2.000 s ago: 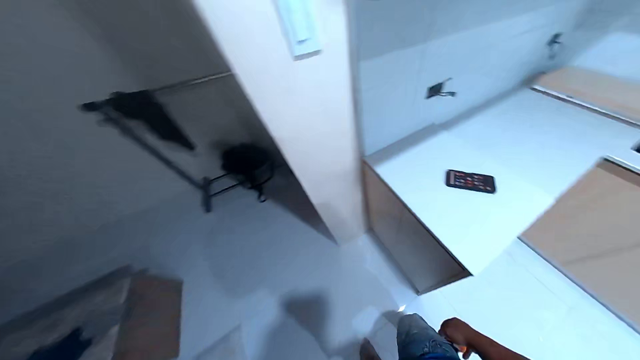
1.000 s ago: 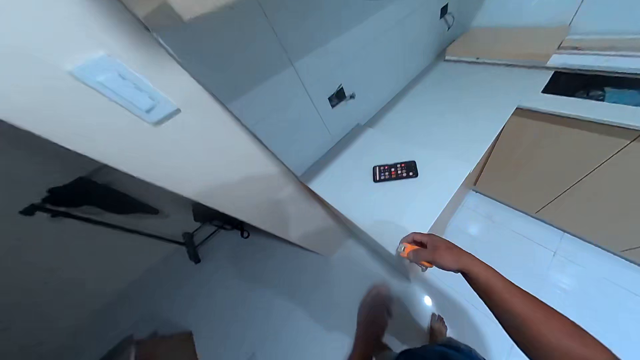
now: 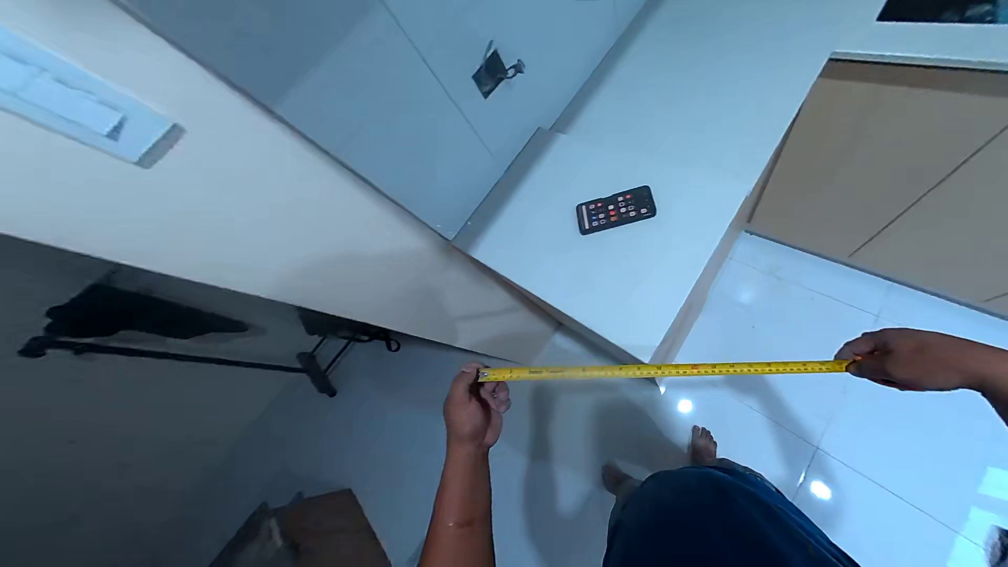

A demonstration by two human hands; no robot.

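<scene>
A yellow tape measure blade (image 3: 669,369) stretches nearly level between my two hands, crossing in front of the near corner of the white countertop (image 3: 630,291). My left hand (image 3: 472,405) pinches its end between thumb and fingers. At the other end, my right hand (image 3: 898,360) grips the tape measure, whose case is mostly hidden in the fist; a bit of orange shows. Whether the blade touches the counter cannot be told. A smartphone (image 3: 616,210) with a lit screen of icons lies on the countertop, beyond the blade.
A wall end with a light switch (image 3: 87,98) runs along the left of the counter. An electrical box with loose wires (image 3: 492,74) is in the tiled wall. Wooden cabinet fronts (image 3: 882,150) stand right, a black rack (image 3: 173,354) left, a cardboard box (image 3: 331,528) below.
The tape blade is now drawn out between both hands; one second ago my right hand held the orange case near the counter corner. My left hand has come up to the blade's end.
</scene>
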